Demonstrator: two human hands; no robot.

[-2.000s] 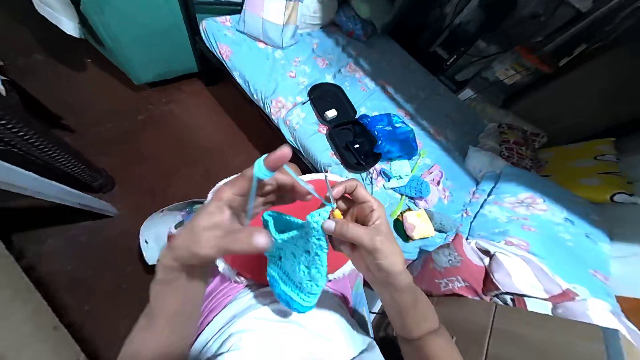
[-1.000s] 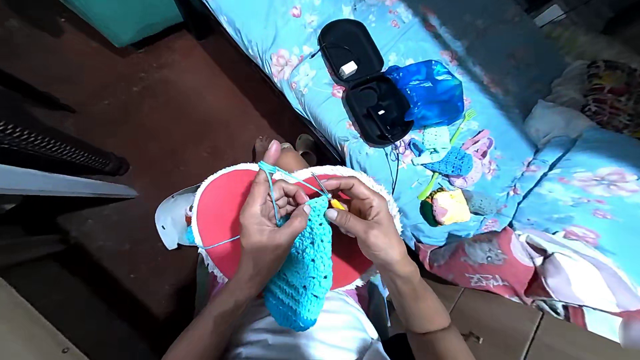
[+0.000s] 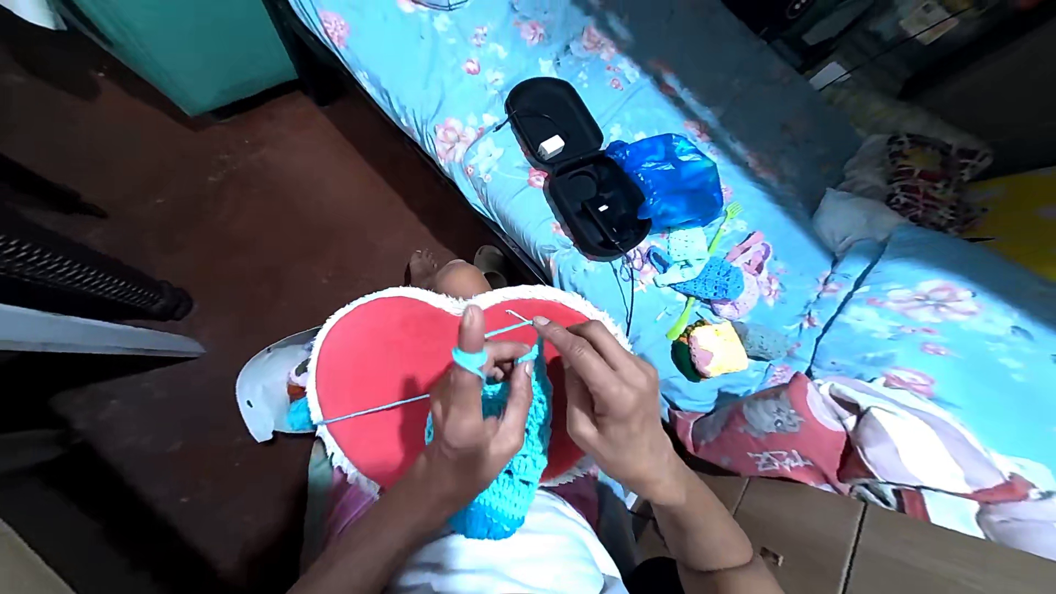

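Observation:
My left hand [image 3: 478,396] pinches the top edge of a turquoise crocheted piece [image 3: 507,495], with turquoise yarn [image 3: 375,408] wound around its raised index finger. In my right hand [image 3: 606,392] is a crochet hook [image 3: 518,316], its tip pointing up and left, close to the piece's upper edge. The yarn runs left from my left hand to a turquoise ball [image 3: 300,414] beside the cushion. Beneath both hands a red heart-shaped cushion [image 3: 371,355] with white fluffy trim lies on my lap. The handle of the hook is mostly hidden by my fingers.
On the floral bedsheet [image 3: 495,165] to the right lie an open black case [image 3: 598,206], a blue plastic bag [image 3: 672,181], small crocheted pieces [image 3: 714,280] and a yellow-and-pink item [image 3: 718,348]. A printed pillow [image 3: 767,429] and a cardboard box [image 3: 792,528] are at the lower right.
My left index finger is raised with yarn around it, and the right hand with the hook stands higher at the edge of the piece. The view has shifted since two seconds ago.

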